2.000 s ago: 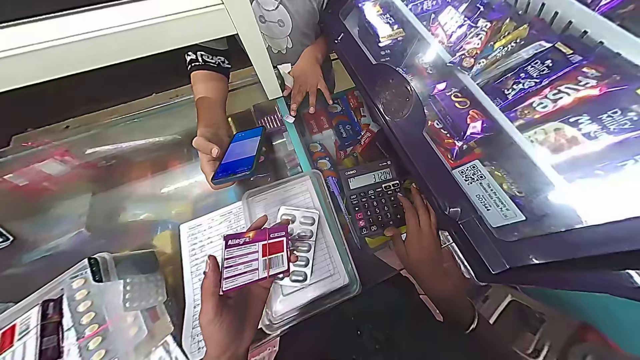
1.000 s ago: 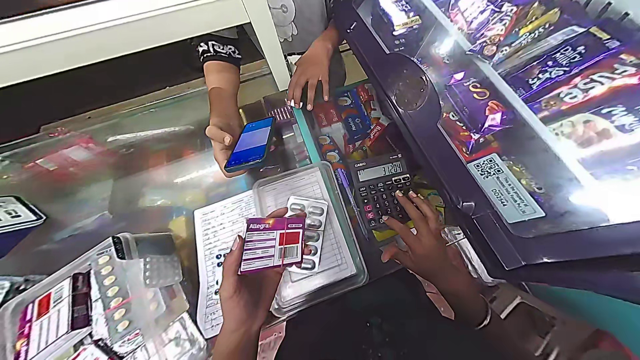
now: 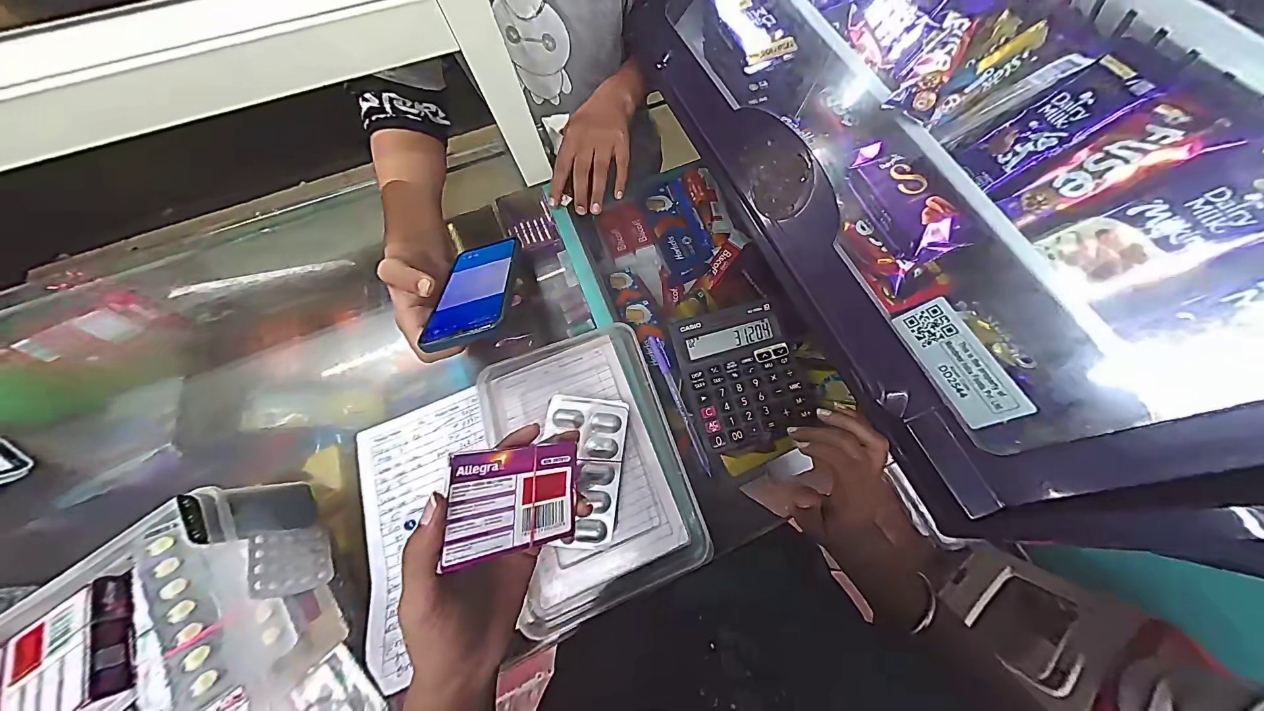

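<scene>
My left hand (image 3: 464,612) holds a purple and white medicine box (image 3: 509,504) and a silver blister pack of capsules (image 3: 597,464). Both are above a clear plastic tray (image 3: 696,533) with lined paper inside. A written sheet (image 3: 380,553) lies to the tray's left, partly under it. My right hand (image 3: 849,484) is at the lower right corner of a black Casio calculator (image 3: 741,380), fingers apart and holding nothing visible. A blue pen (image 3: 676,395) lies between calculator and tray.
Across the glass counter (image 3: 197,326), another person's hand (image 3: 420,286) holds a lit smartphone (image 3: 472,294); their other hand (image 3: 594,153) rests on the edge. A purple chocolate display case (image 3: 849,286) stands at right. A plastic container (image 3: 89,553) with blister packs is at lower left.
My right hand has drawn back from over the calculator keys to its lower right corner. My left hand still holds the box and the blister pack.
</scene>
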